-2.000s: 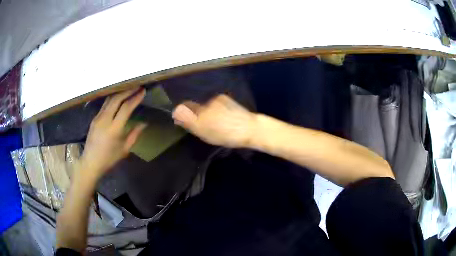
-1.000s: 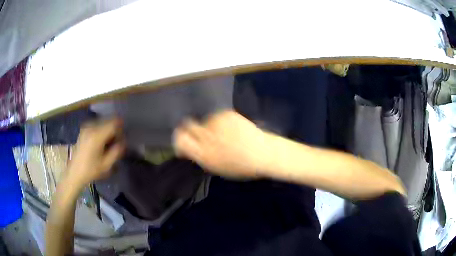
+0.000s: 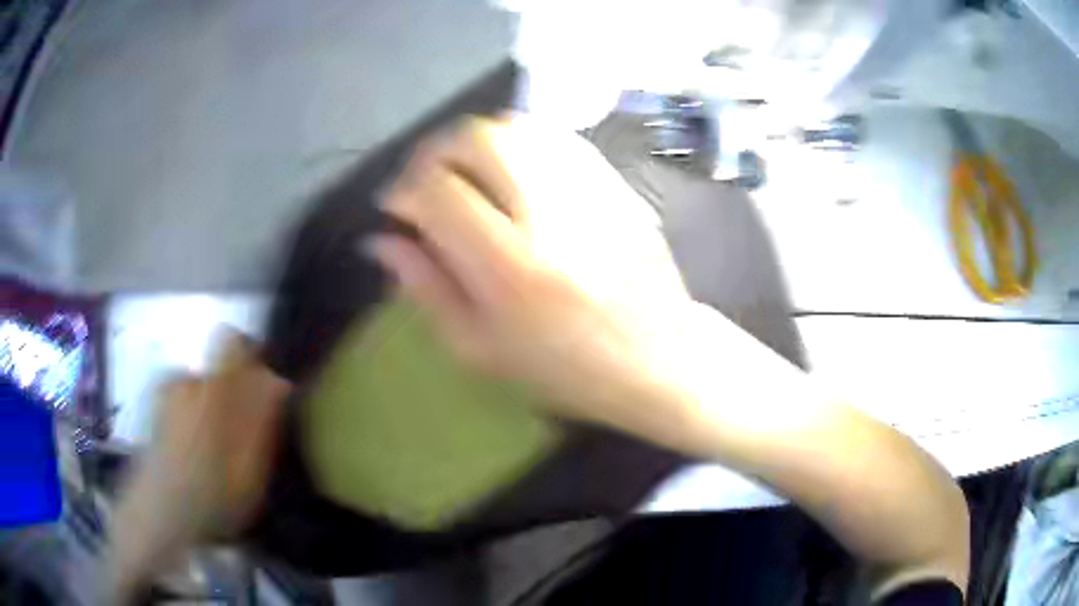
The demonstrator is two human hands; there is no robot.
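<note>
A dark garment panel (image 3: 343, 284) lies over the white bed and hangs past its front edge. An olive patch (image 3: 414, 414) shows on it. A paler grey part of the cloth (image 3: 722, 237) lies to the right, below the machine's metal parts. My right hand (image 3: 485, 249) is over the upper part of the panel, fingers bent; whether they pinch cloth is hidden. My left hand (image 3: 225, 438) is blurred at the panel's left edge; its fingertips cannot be made out.
The white sewing machine head (image 3: 816, 47) is at the top, with small metal parts (image 3: 710, 130) under it. Orange-handled scissors (image 3: 992, 225) lie to the right on the bed. A blue object (image 3: 26, 462) is at the far left.
The view has moved up to the machine. The dark cloth has gone from below the table edge onto the bed, with the olive patch now largely exposed. Both hands have moved with it.
</note>
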